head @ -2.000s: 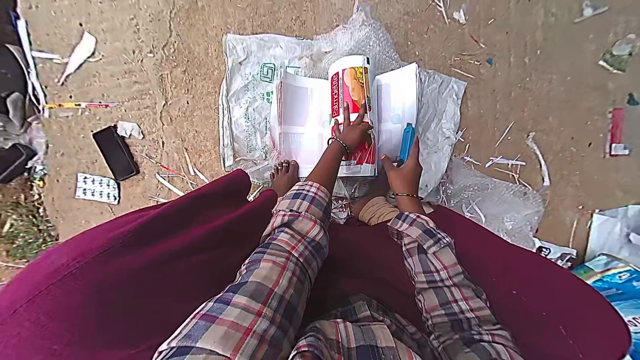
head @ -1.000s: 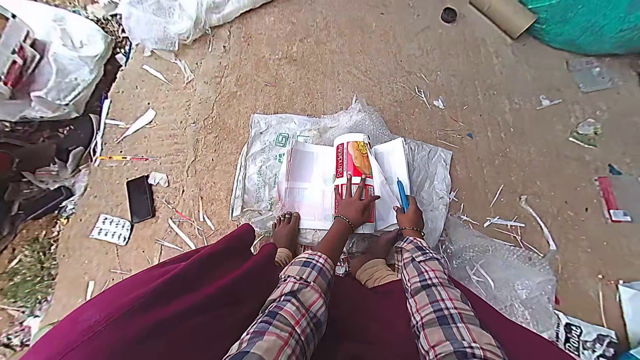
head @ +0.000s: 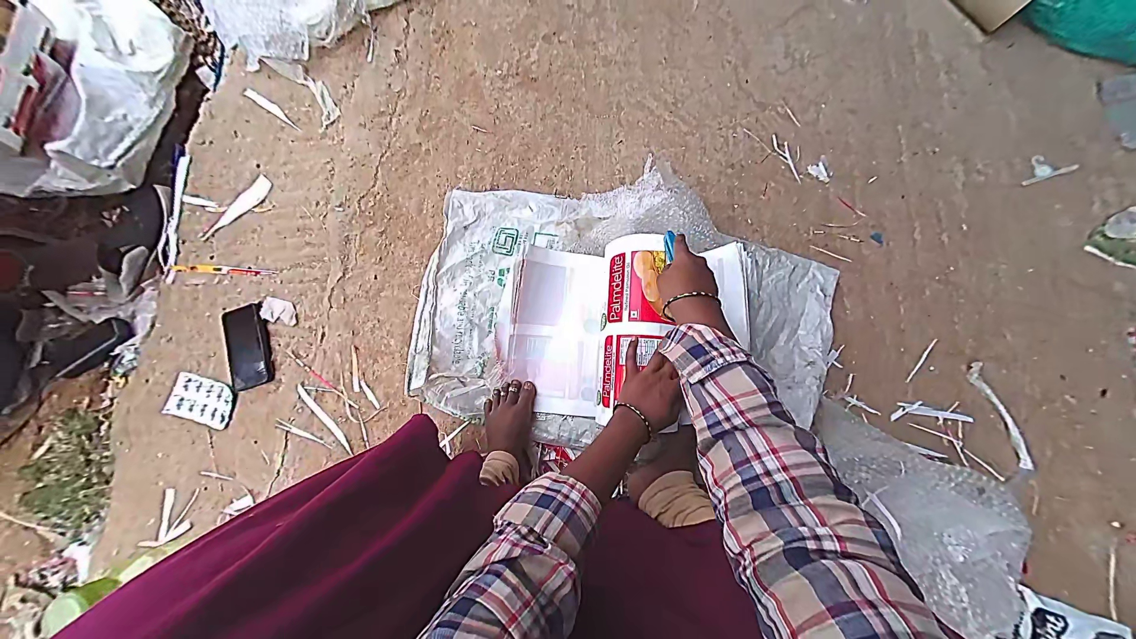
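Note:
A stack of printed sheets (head: 557,333) lies open on a white plastic sack (head: 466,293), with a red Palmdelite printed page (head: 621,311) curving up at its middle. My left hand (head: 650,390) presses on the lower part of the red page, fingers spread. My right hand (head: 688,280) is at the page's upper right, closed on a blue tool (head: 669,247), perhaps a cutter; only its blue end shows above the fingers. A bare foot (head: 509,415) rests at the lower left corner of the sheets.
On the ground left lie a black phone (head: 248,346), a blister pack (head: 200,400) and a yellow and red pen-like stick (head: 222,270). Bubble wrap (head: 932,506) spreads at the lower right. Paper strips are scattered about. A filled white sack (head: 115,98) stands at the upper left.
My right hand, with the blue tool, has moved from the lower right of the sheets up to the top of the red page. My left hand has moved lower on the page.

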